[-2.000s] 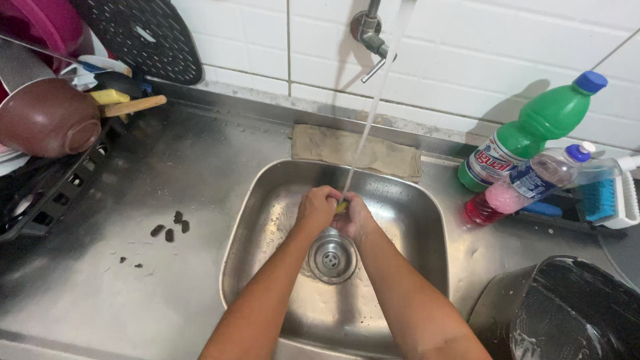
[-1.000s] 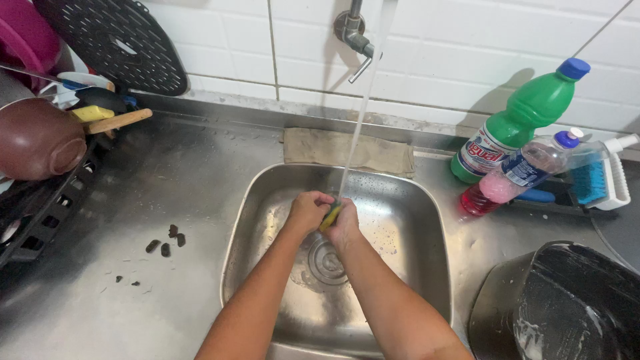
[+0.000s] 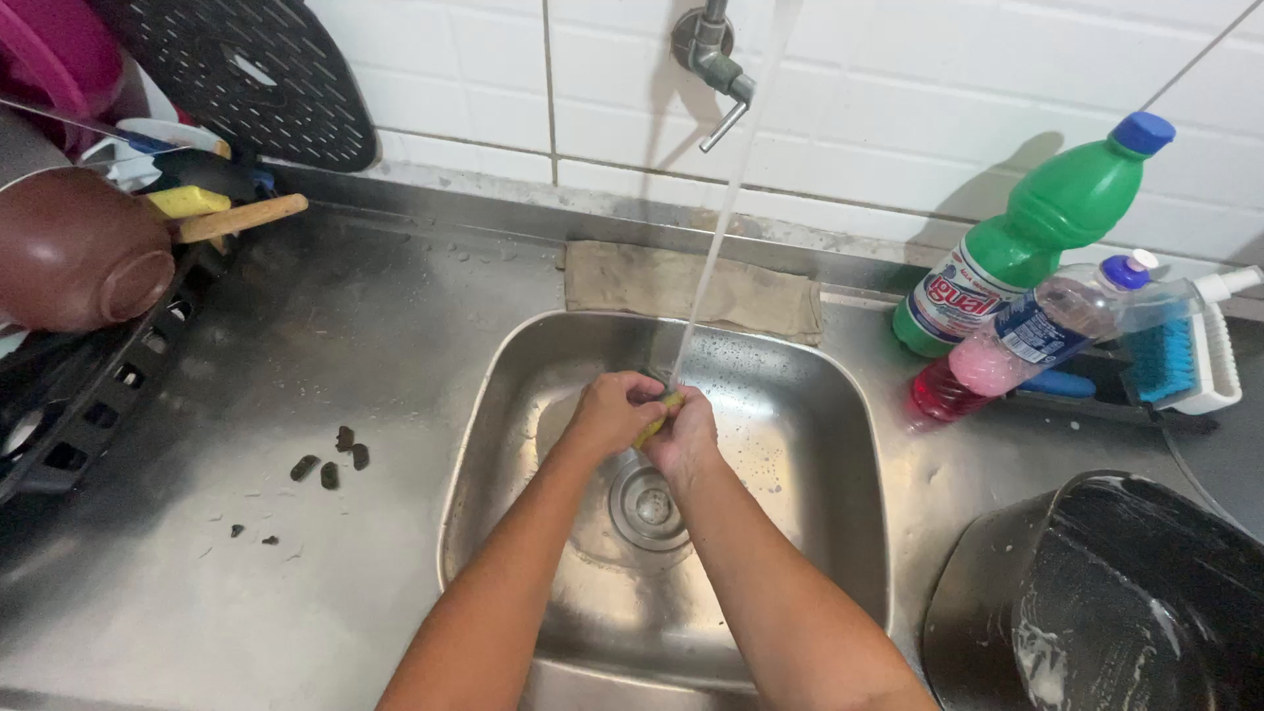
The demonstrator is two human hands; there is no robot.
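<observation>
My left hand (image 3: 617,415) and my right hand (image 3: 686,434) meet over the stainless steel sink (image 3: 553,632), both gripping a small yellow and dark object (image 3: 654,423), perhaps a sponge; fingers cover much of it. A stream of water (image 3: 723,222) falls onto it from above. Below the hands lies the round drain (image 3: 652,504). A metal tap valve (image 3: 719,71) is fixed to the tiled wall. Behind the basin's rear rim lies a folded beige cloth (image 3: 691,286).
Several small dark pieces (image 3: 329,475) lie on the steel counter at left, beside a black dish rack (image 3: 104,415) holding a brown bowl (image 3: 69,252). At right stand a green bottle (image 3: 1057,202), a clear bottle with pink liquid (image 3: 987,365), a blue-bristled brush (image 3: 1160,360) and a black bin (image 3: 1106,592).
Both hands stay together under the running water, their fingers shifting around the small object. The yellow side shows between them in all three frames.
</observation>
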